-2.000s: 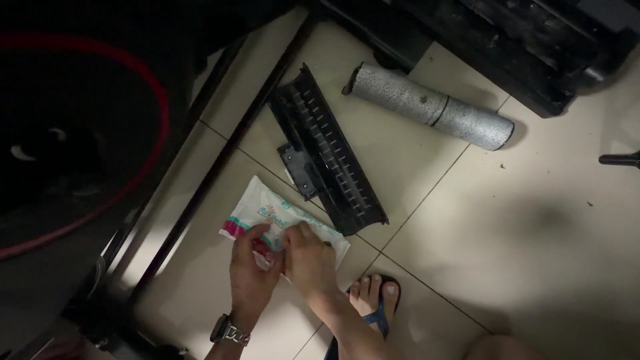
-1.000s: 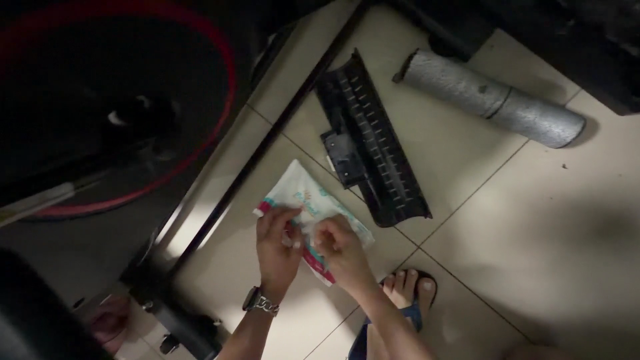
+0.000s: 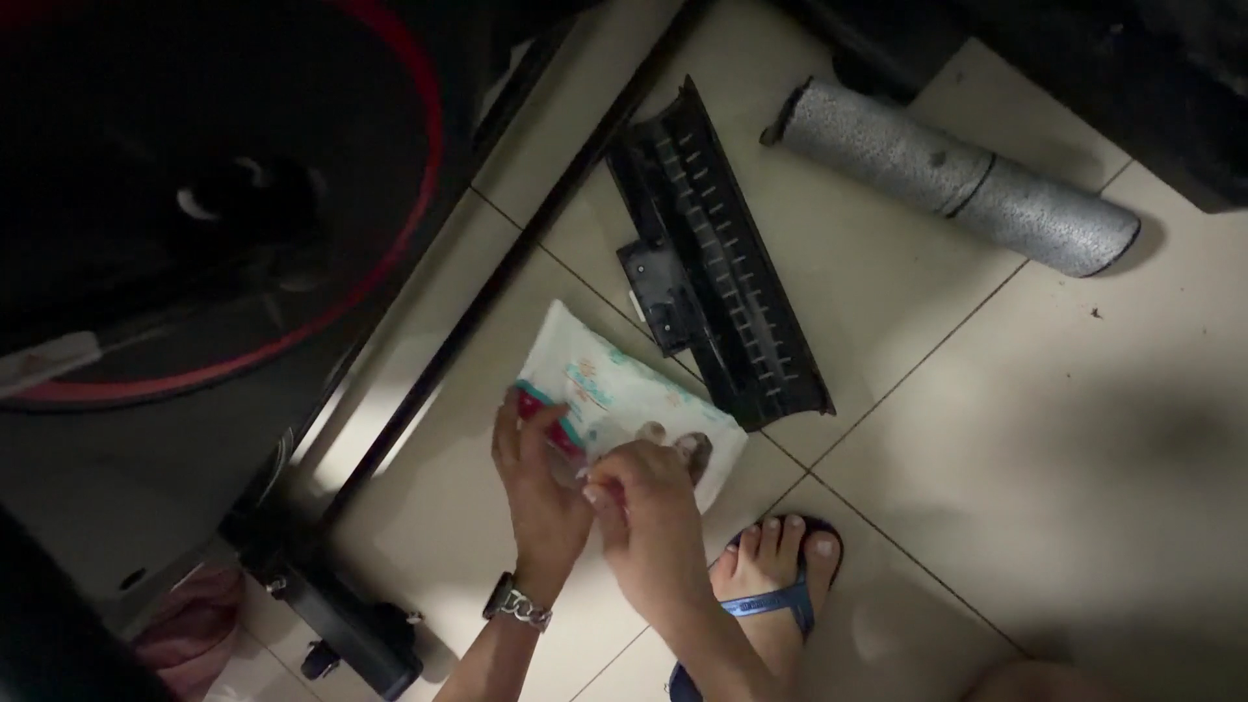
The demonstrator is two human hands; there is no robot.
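Observation:
A white plastic packet with teal and magenta print [image 3: 624, 390], perhaps of wipes, is held low over the tiled floor. My left hand [image 3: 541, 483], with a watch and a chain bracelet at the wrist, grips its magenta edge. The fingers of my right hand [image 3: 648, 507] are pinched together at the packet's near edge, close to my left fingertips; what lies between them is too small to tell. Just beyond the packet lies a long black trough-shaped plastic part [image 3: 726, 263] with a row of short ribs and a small side bracket [image 3: 655, 297].
A grey speckled foam roll [image 3: 955, 175] lies at the upper right. A foot in a blue flip-flop [image 3: 770, 585] stands beside my right forearm. Along the left run a dark frame bar [image 3: 517, 244] and a wheel-like shape with a red rim [image 3: 419, 195]. Pinkish cloth [image 3: 195, 624] lies lower left.
The packet has turned in my hands, and more of its printed face shows. My hands stay close together at its edge. The black part and the roll lie as before.

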